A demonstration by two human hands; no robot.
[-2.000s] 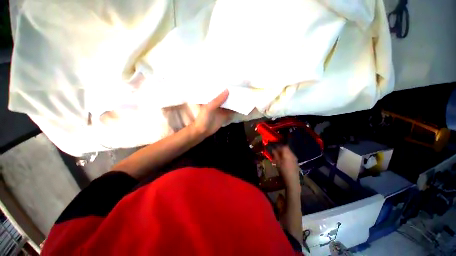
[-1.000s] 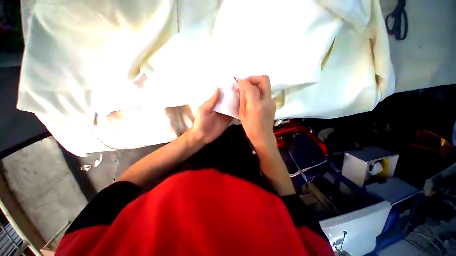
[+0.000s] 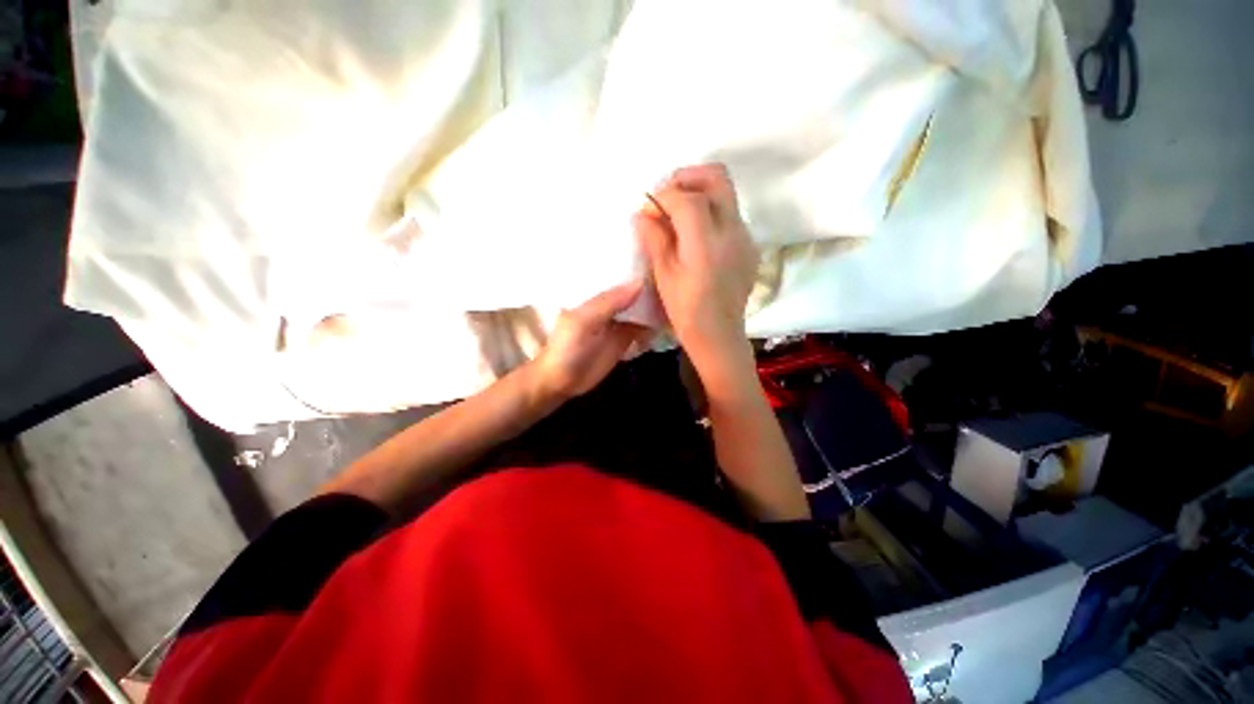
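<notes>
The cream garment (image 3: 825,151) spreads over the table and hangs over its near edge, with bright glare in the middle. My left hand (image 3: 591,344) is at the near edge, thumb on top of a small pale template (image 3: 642,305), holding it against the cloth. My right hand (image 3: 701,248) is just above and right of it, fingers pinched on a thin dark-tipped marking pen (image 3: 655,205). The pen's tip points up and left; most of it is hidden in the fingers. Part of the template is hidden under my right hand.
Dark shears (image 3: 1111,62) lie on the pale table at the upper right. Below the table at right are a red-and-dark bag (image 3: 839,413), a white box (image 3: 1025,461) and a yellow-orange stool (image 3: 1169,378). A grey board (image 3: 131,509) is at lower left. White scraps lie near it.
My right hand came up from the red-and-dark bag to the garment beside my left hand. Since one second ago it has moved slightly up, and the template shows less.
</notes>
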